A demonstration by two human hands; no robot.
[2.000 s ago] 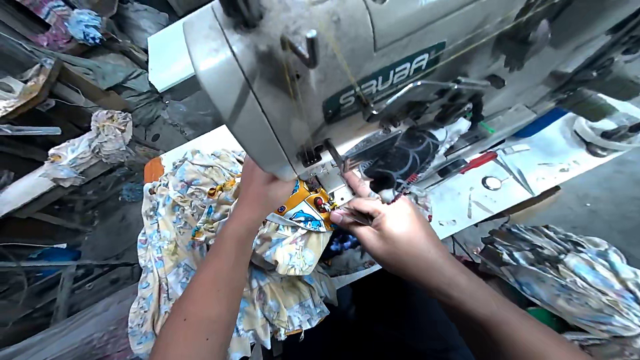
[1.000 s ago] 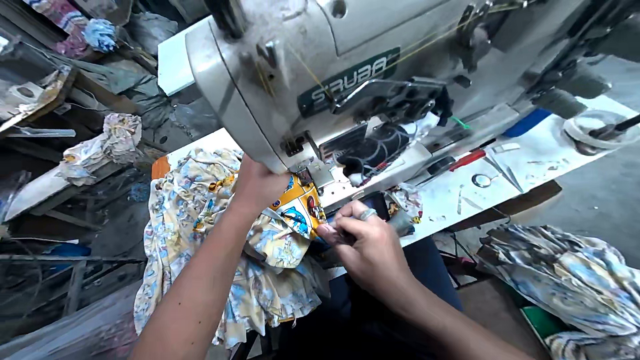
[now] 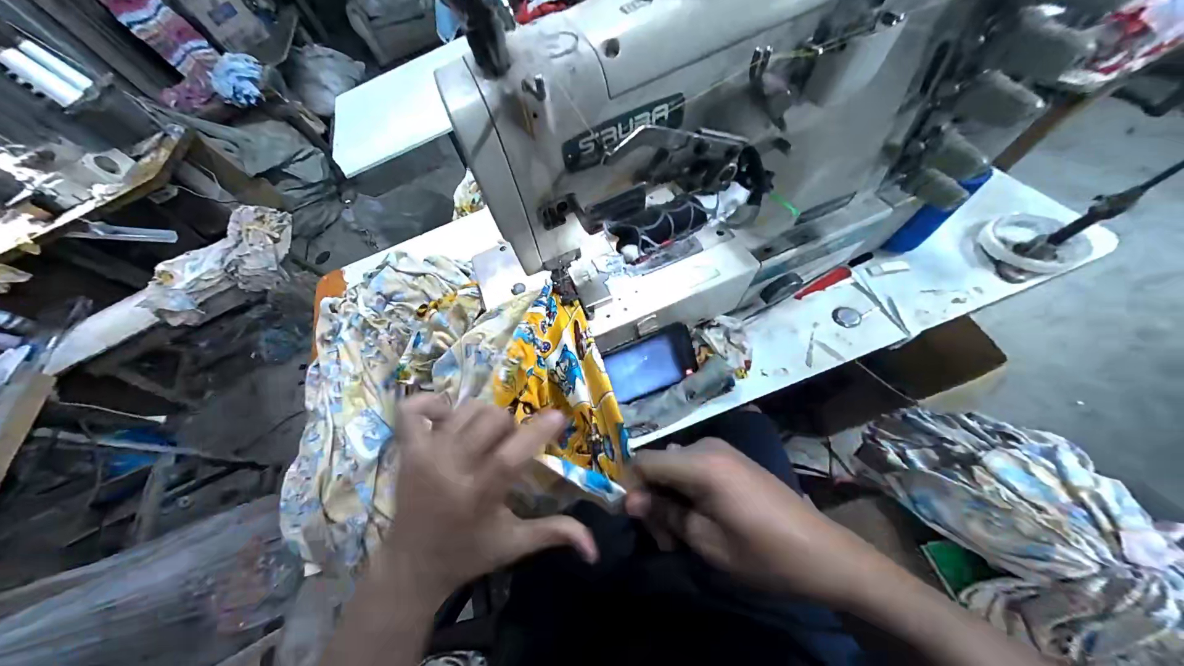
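Observation:
An industrial sewing machine (image 3: 703, 139) stands on a white table, with the yellow patterned fabric (image 3: 564, 370) running from under its needle area toward me. My right hand (image 3: 712, 499) pinches the near edge of this yellow fabric between thumb and fingers. Just left of it, my left hand (image 3: 472, 490) is blurred, with fingers and thumb spread over the cloth and nothing gripped. A pale fabric with blue and cream print (image 3: 342, 425) lies bunched over the table's left end and hangs down. Whether the needle is in the cloth cannot be seen.
Right of the yellow cloth lies a phone (image 3: 652, 363) with a lit screen. Farther right are a red-handled tool (image 3: 823, 282), metal tweezers (image 3: 883, 301) and a white ring-shaped container (image 3: 1031, 245). Piled patterned fabric (image 3: 1027, 499) sits at lower right. Another cluttered table (image 3: 102, 203) stands left.
Both hands have moved from beside the needle area toward my body. My left hand has let go of the cloth, and more yellow fabric now shows stretched out. The phone has come into clear view.

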